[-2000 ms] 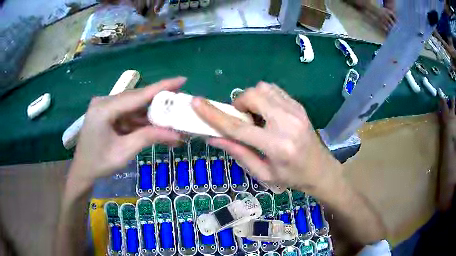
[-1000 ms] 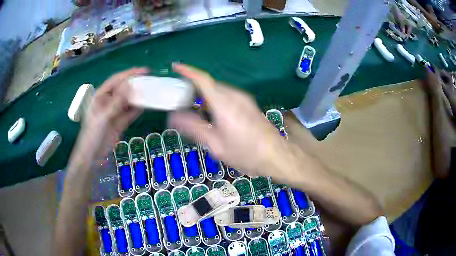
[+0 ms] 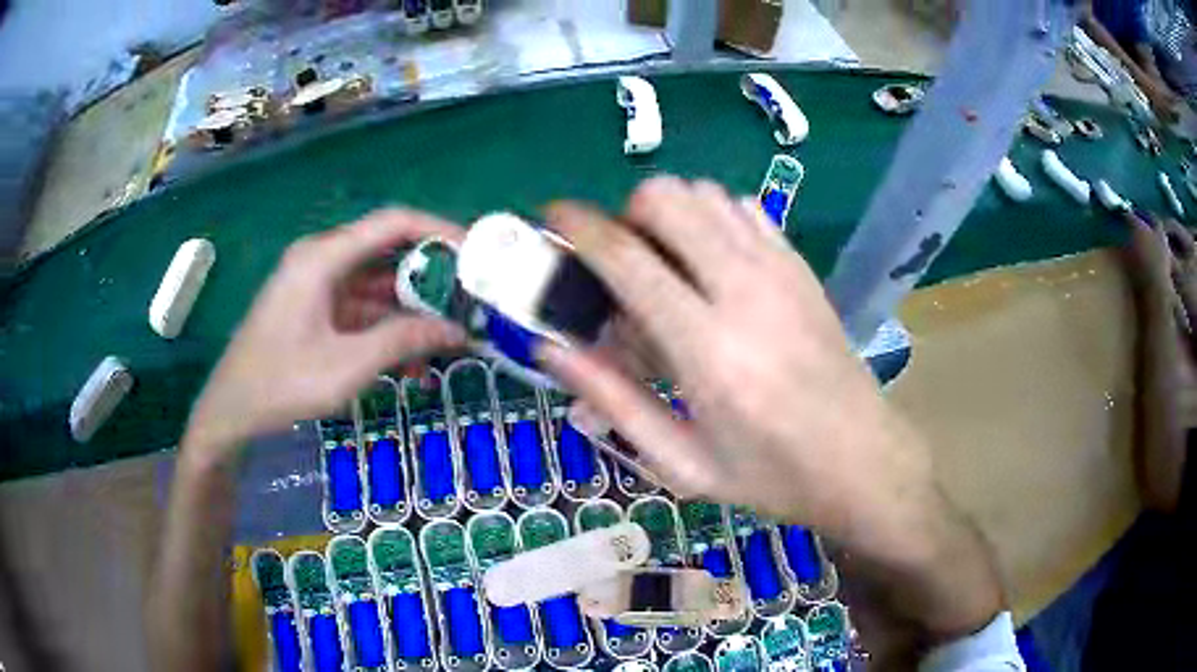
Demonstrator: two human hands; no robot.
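My left hand [image 3: 309,328] holds one end of a half-assembled unit [image 3: 431,276], with green board and blue battery showing. My right hand [image 3: 775,355], slightly blurred, holds a pale bracket [image 3: 505,263] with a dark window, tilted over that unit. The bracket hides part of the unit; I cannot tell whether they are joined. Below, rows of open units [image 3: 410,617] with blue batteries lie in a tray. A plain cream upper housing [image 3: 558,567] and another bracket with a dark window [image 3: 709,597] lie across them, their ends overlapping.
The green conveyor belt [image 3: 302,197] crosses behind. It bears white assembled housings [image 3: 181,289] at left, curved white covers [image 3: 639,116] and an open unit [image 3: 780,187] towards the right. A pale metal post [image 3: 919,197] stands at right. Another person's arm [image 3: 1158,381] is at the far right.
The closed white piece is out of my hands, which now hold an open unit and a bracket. A plain upper housing lies on the tray where a bracket with a dark window lay.
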